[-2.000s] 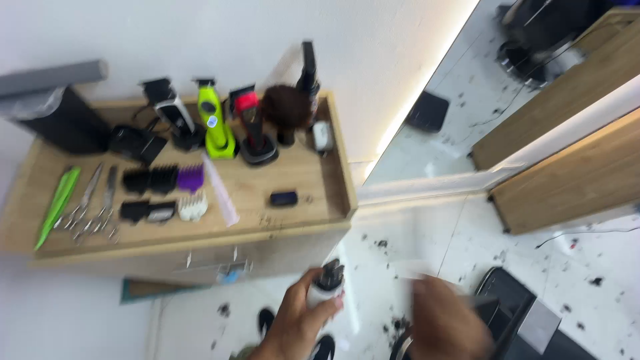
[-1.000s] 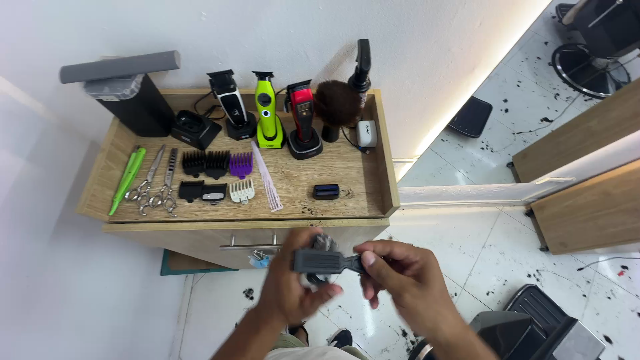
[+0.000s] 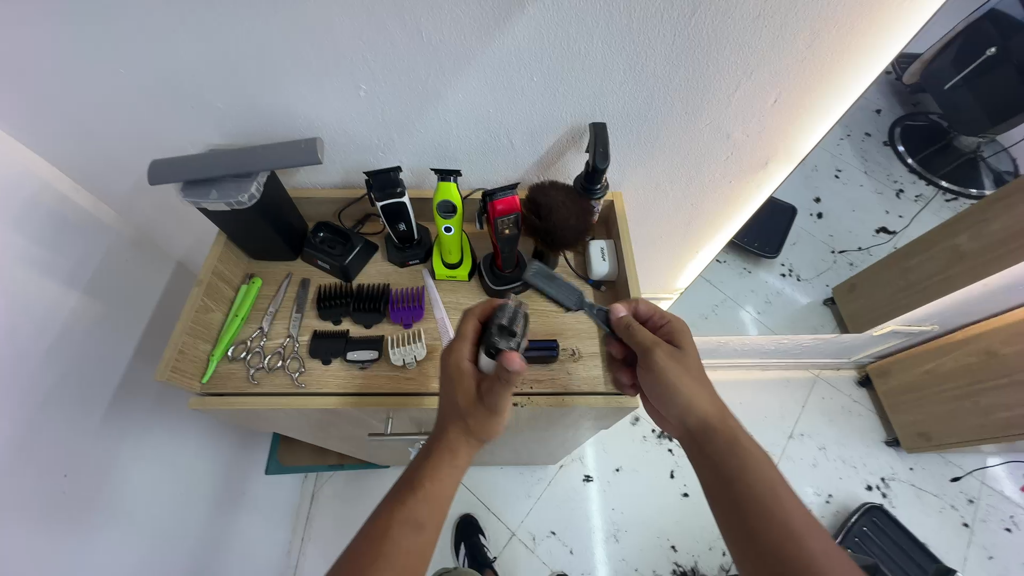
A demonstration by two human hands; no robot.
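My left hand [image 3: 478, 376] is closed around a hair clipper [image 3: 507, 328] with a white body, its dark head pointing up. Between thumb and fingers of my right hand [image 3: 658, 360] is the handle of a grey flat brush [image 3: 560, 290], its head apart from the clipper and over the wooden cabinet top. Behind them stand a red clipper [image 3: 503, 228], a lime green trimmer [image 3: 450, 220], a black and white clipper [image 3: 394, 210] and a dark round neck brush [image 3: 558, 214]. A pink comb [image 3: 438, 308] and a small dark blue device [image 3: 542, 351] lie near my left hand.
Clipper guards [image 3: 370, 304], scissors [image 3: 264, 330] and a green razor [image 3: 232, 326] lie on the cabinet's left. A black container [image 3: 260, 216] bears a grey roll [image 3: 236, 160]. The cabinet's front edge [image 3: 320, 402] runs below. Hair clippings dot the floor [image 3: 584, 488]; a lit mirror stands right.
Both hands have moved up over the cabinet's front part. The grey brush, which was across the clipper a second ago, is now apart from it, to the right.
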